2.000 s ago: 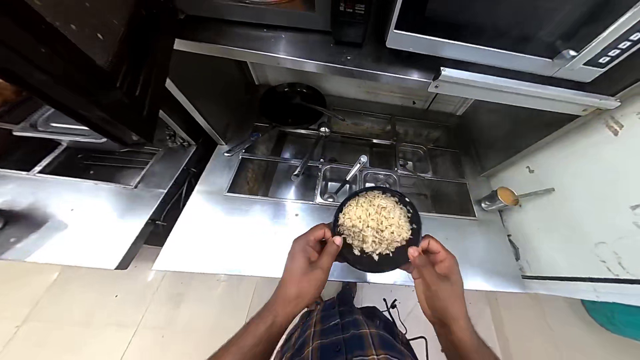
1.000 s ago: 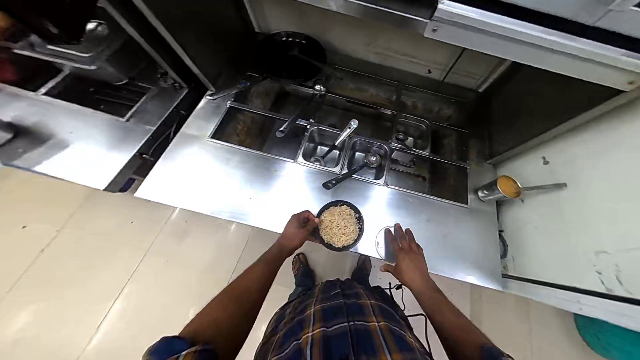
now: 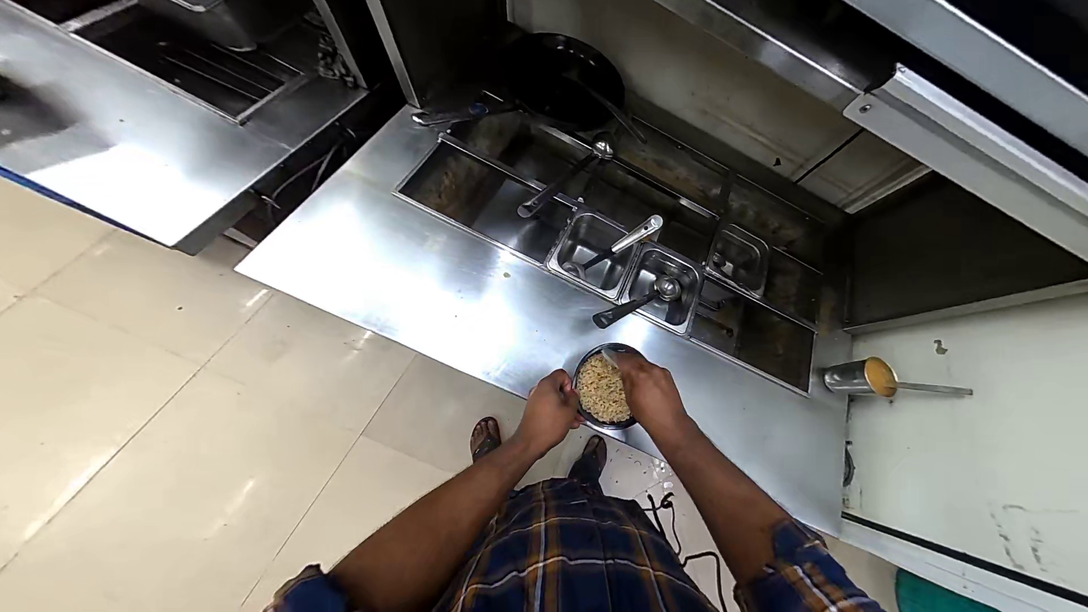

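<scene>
A round black bowl [image 3: 614, 422] filled with rice [image 3: 602, 393] is at the front edge of the steel counter. My left hand [image 3: 551, 411] grips the bowl's left rim. Over the bowl's upper right side is my right hand [image 3: 650, 391], with a small pale, clear-looking piece at its fingertips above the rice; whether this is a lid or something else I cannot tell. Just behind the bowl, a ladle [image 3: 631, 308] with a black handle lies across a small steel pan, and another utensil [image 3: 625, 240] rests in the pan to its left.
A black frying pan [image 3: 565, 81] sits at the back left of the steel counter [image 3: 408, 272]. A steel cup [image 3: 858, 376] with orange-yellow contents and a long handle is at the right. Black cables [image 3: 671, 518] lie on the floor near my feet. A metal shelf overhangs the upper right.
My right hand has moved from the counter, right of the bowl, to over the rice, and now has a pale piece at its fingertips. Two seconds ago both hands were holding the bowl.
</scene>
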